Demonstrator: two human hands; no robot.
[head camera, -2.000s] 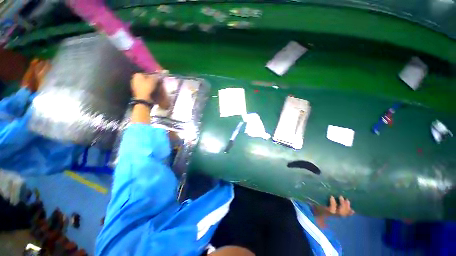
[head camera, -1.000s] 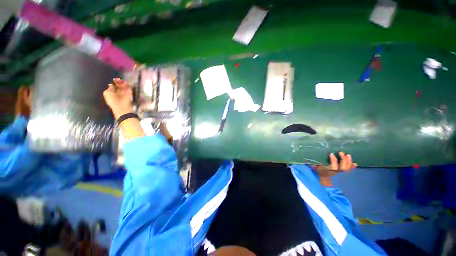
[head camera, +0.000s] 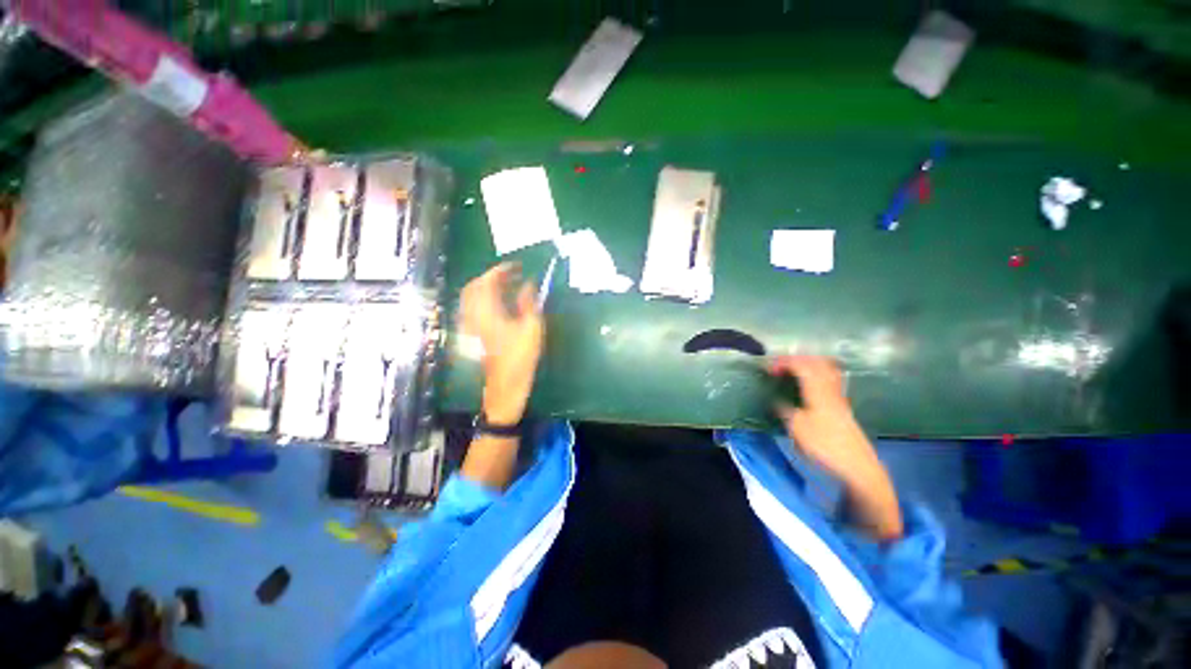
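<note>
My left hand (head camera: 507, 320), blurred, is over the mat right of the tray, with its fingers at the pen (head camera: 550, 277); whether it grips the pen is unclear. My right hand (head camera: 816, 399) is over the mat's front edge beside the black curved strip (head camera: 725, 342), fingers apart, with nothing visible in it. The clear blister tray (head camera: 436, 248) at the left holds two rows of silver modules (head camera: 332, 222). A stack of modules (head camera: 678, 235) lies on the mat, right of the white paper sheet (head camera: 519, 209) and crumpled paper (head camera: 590, 264).
Stacked empty blister trays (head camera: 118, 248) stand left of the filled tray. A pink wrapped roll (head camera: 157, 72) lies behind them. Two single modules (head camera: 596, 68) lie on the green conveyor. A small white paper (head camera: 802, 250), blue tool (head camera: 910, 190) and white crumpled piece (head camera: 1061, 200) are on the right.
My left hand has moved right, from the tray to beside the papers, uncovering the modules. My right hand has moved from the bench edge onto the mat. The view has shifted left.
</note>
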